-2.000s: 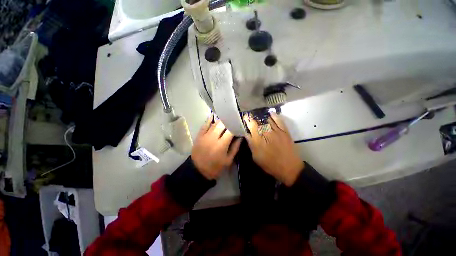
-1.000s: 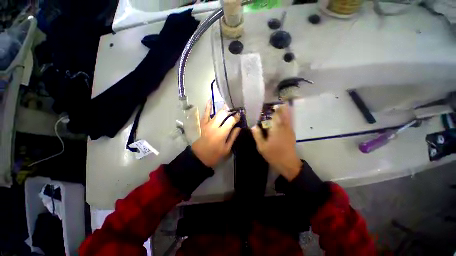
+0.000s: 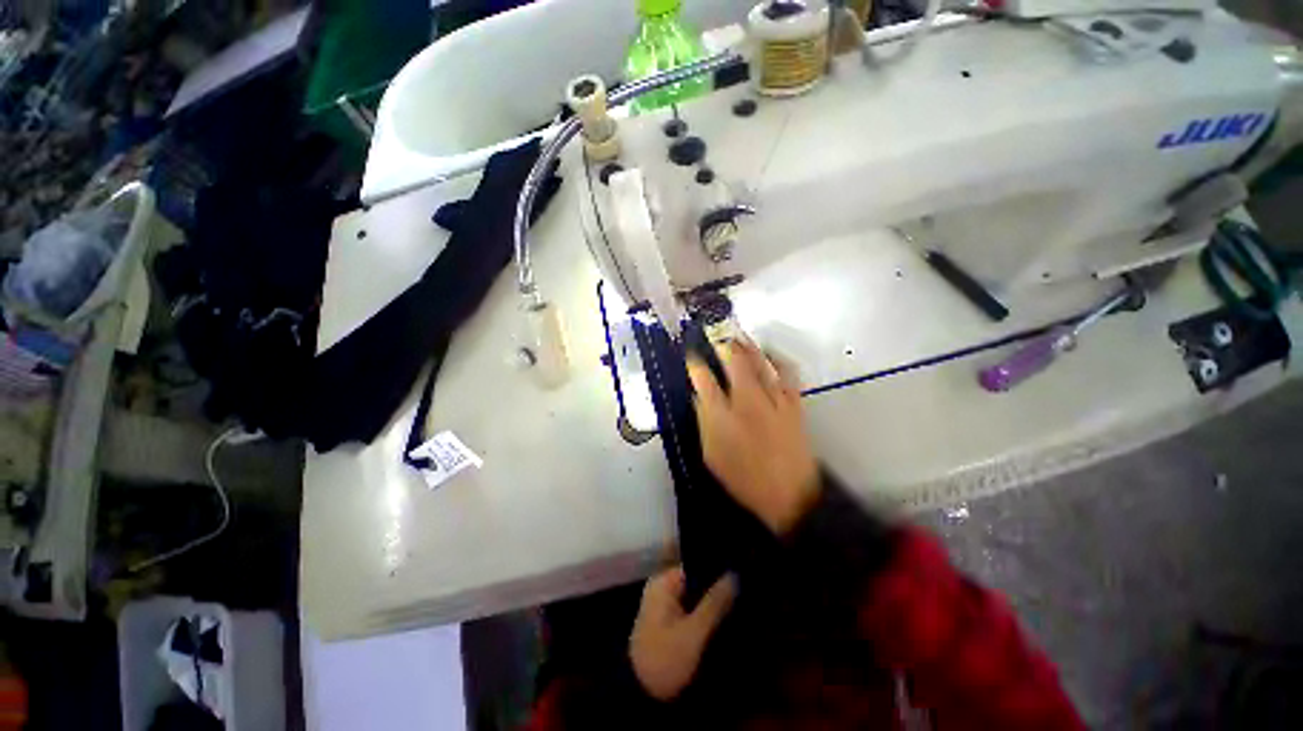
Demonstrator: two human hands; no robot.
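Observation:
A black fabric piece with a light stitch line runs from the needle area of the white sewing machine down over the table's front edge. My right hand lies on its upper part, fingers just below the presser foot. My left hand is at the table's front edge, with thumb and fingers on the lower part of the fabric. A white tag on a dark strap lies left of the needle, partly under the fabric.
A black garment pile with a white tag lies left. The lamp stands left of the needle. A purple screwdriver, black stick, black case and green-handled snips lie right. A green bottle stands behind.
My left hand has moved from beside the needle down to the table's front edge. My right hand has moved slightly down from the needle. The view now takes in more of the machine.

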